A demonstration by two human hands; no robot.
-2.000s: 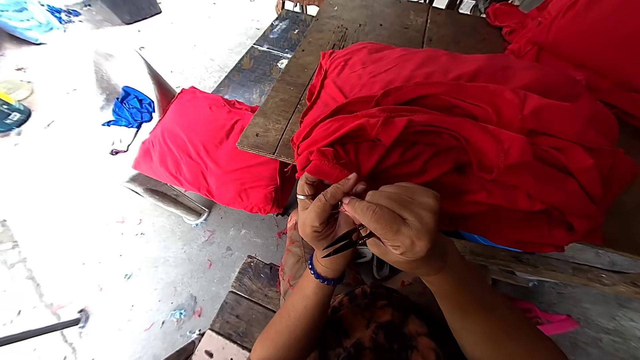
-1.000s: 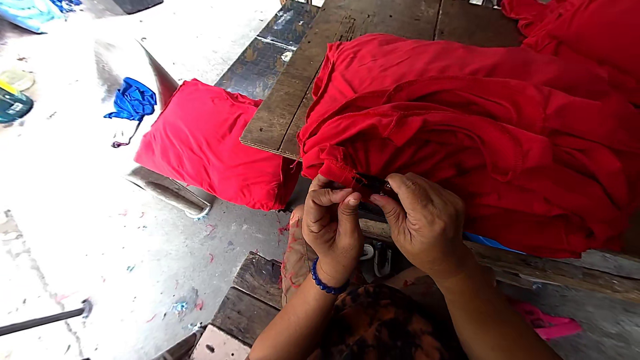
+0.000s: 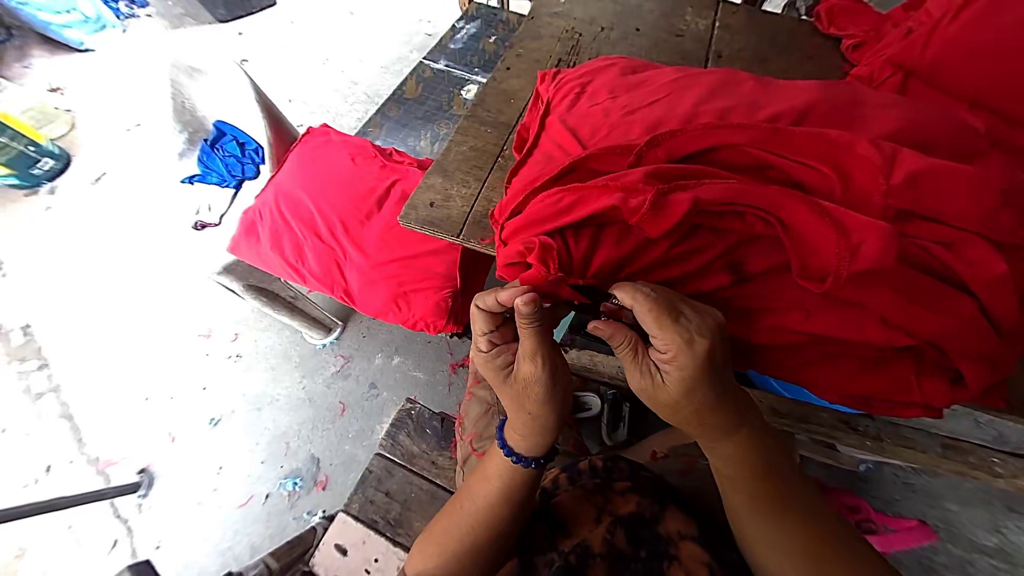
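Observation:
Red fabric [image 3: 720, 184], bunched and with stitched edges, lies over a wooden table in front of me. My left hand [image 3: 524, 352], with a blue bead bracelet at the wrist, pinches the fabric's near left edge between thumb and fingers. In my right hand [image 3: 672, 352] are small dark thread snips [image 3: 596, 302], partly hidden by my fingers, their blades against the red edge. Whether the blades are apart cannot be told. A plump red cloth bundle [image 3: 344, 232] rests to the left, lower than the tabletop.
The wooden tabletop [image 3: 472, 176] has a corner just left of the fabric. More red cloth [image 3: 952, 56] lies at the upper right. Blue cloth [image 3: 230, 154] is beyond the bundle. A wooden bench [image 3: 400, 480] stands below left, and a pink item [image 3: 880, 524] is on the floor at lower right.
Two seconds ago the snips hung below my right hand, blades pointing left, while both hands' fingers met at the cloth edge. Now the snips are up at the red edge and the hands are farther apart.

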